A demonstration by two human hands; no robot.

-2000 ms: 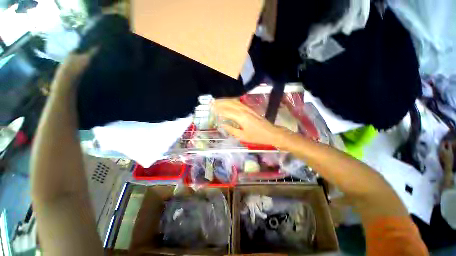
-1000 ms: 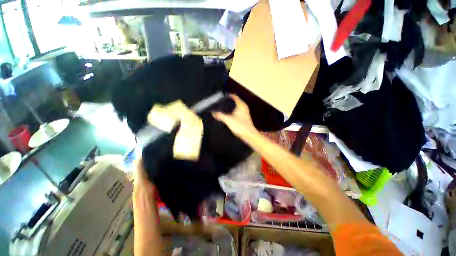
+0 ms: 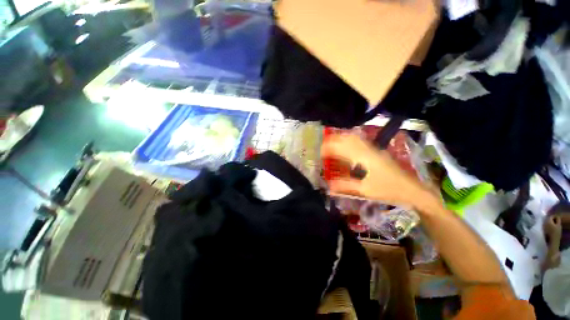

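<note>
A large black cut-piece bundle [image 3: 244, 250] fills the lower middle, close in front of me, with a small white ticket [image 3: 272, 186] on its top. My right hand [image 3: 359, 169] is right of and above the bundle, slightly blurred, with thumb and fingers apart; I see nothing held in it. A small dark patch shows at its palm side. My left hand is not visible; the bundle may hide it.
A tan sheet [image 3: 362, 44] and another black bundle [image 3: 494, 131] hang at the upper right. A blue basket [image 3: 150, 147] lies on a table behind. A cardboard carton [image 3: 94, 231] stands left. A green fan [image 3: 465, 195] and another person's hand [image 3: 553, 231] are right.
The held black bundle has come down and nearer, away from the hanging pieces. My right hand has come off it. My left hand has gone out of sight. The blue basket has come into view.
</note>
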